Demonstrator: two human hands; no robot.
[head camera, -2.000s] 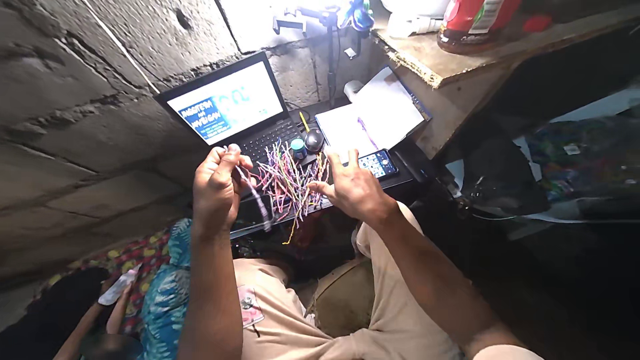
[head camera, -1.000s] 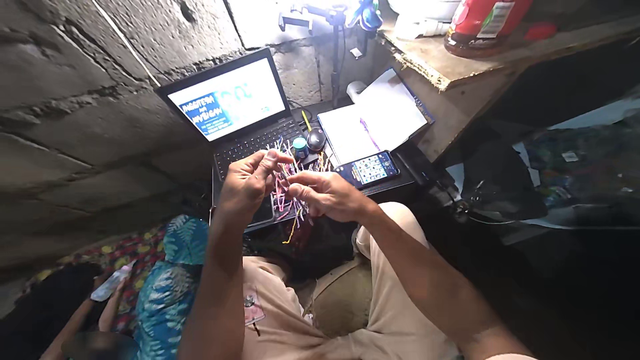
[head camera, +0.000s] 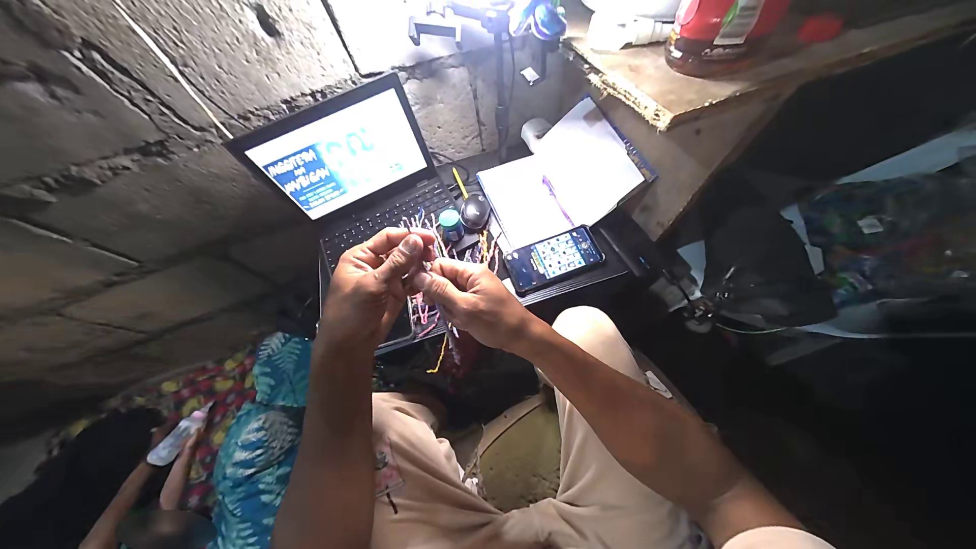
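Observation:
My left hand (head camera: 374, 282) and my right hand (head camera: 480, 301) meet in front of the laptop (head camera: 374, 221), thumbs and forefingers pinched close together. Thin twisted cord shows at the fingertips of both hands. Behind and below them lies a bundle of multicoloured cords (head camera: 427, 316), pink, white, purple and yellow, partly hidden by the hands; a yellow end hangs over the front edge. A small jar with a teal lid (head camera: 450, 221) and a black computer mouse (head camera: 475, 211) are just beyond my fingers. To the right of my right hand lies a lit smartphone (head camera: 555, 259).
An open notebook (head camera: 564, 175) with a purple pen (head camera: 559, 200) lies behind the phone. A rough-edged wooden shelf (head camera: 648, 91) holds a red bottle (head camera: 717, 34). A phone holder on a stand (head camera: 457, 27) is by the block wall. At lower left, another person's hand holds a clear bottle (head camera: 179, 438).
My right hand, spread over the cords two seconds ago, has moved left to join my left hand. My left hand has come over the bundle from its left side.

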